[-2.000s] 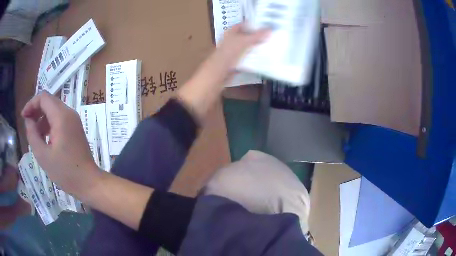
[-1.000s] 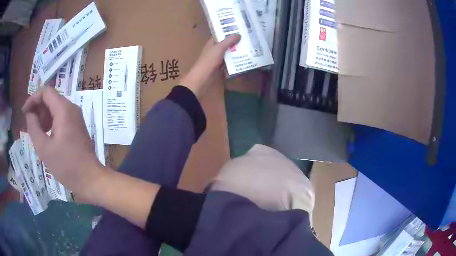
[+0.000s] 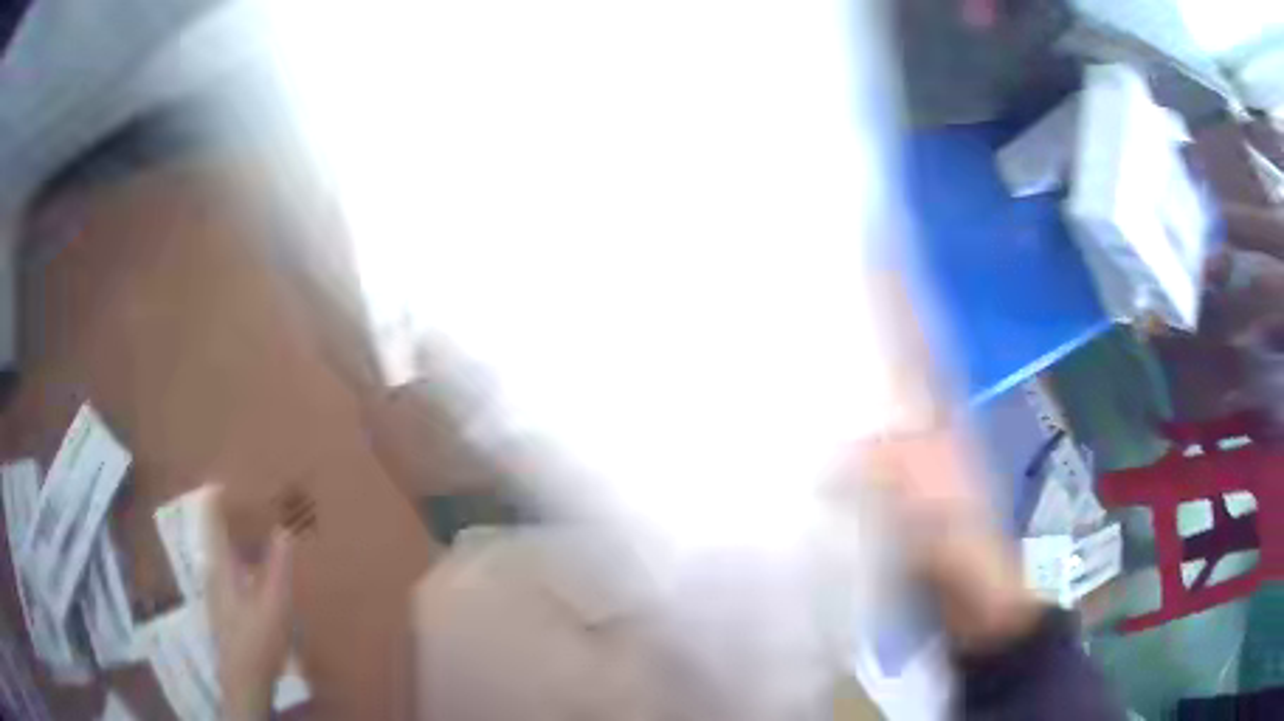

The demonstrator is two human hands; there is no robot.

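Note:
A large, overexposed white object (image 3: 606, 254), probably a retail box held close to the camera, fills the middle; its print cannot be read. My right hand (image 3: 936, 521), blurred, is at its lower right edge and appears to grip it. My left hand (image 3: 251, 620), small and blurred, is at the lower left with thumb and fingers apart, beside white retail boxes (image 3: 180, 535). More white boxes (image 3: 78, 493) lie fanned at the far left on the brown cardboard sheet (image 3: 183, 324).
The blue panel (image 3: 993, 254) is right of the white object. A white box-like item (image 3: 1127, 197) stands at the upper right. A red slotted frame (image 3: 1197, 514) and loose white pieces (image 3: 1077, 556) are at the lower right. Part of another person shows at the right edge.
The view has swung right and blurred. A bright white object now covers the middle. My arms were crossed; now my right hand is at the right and my left hand at the lower left.

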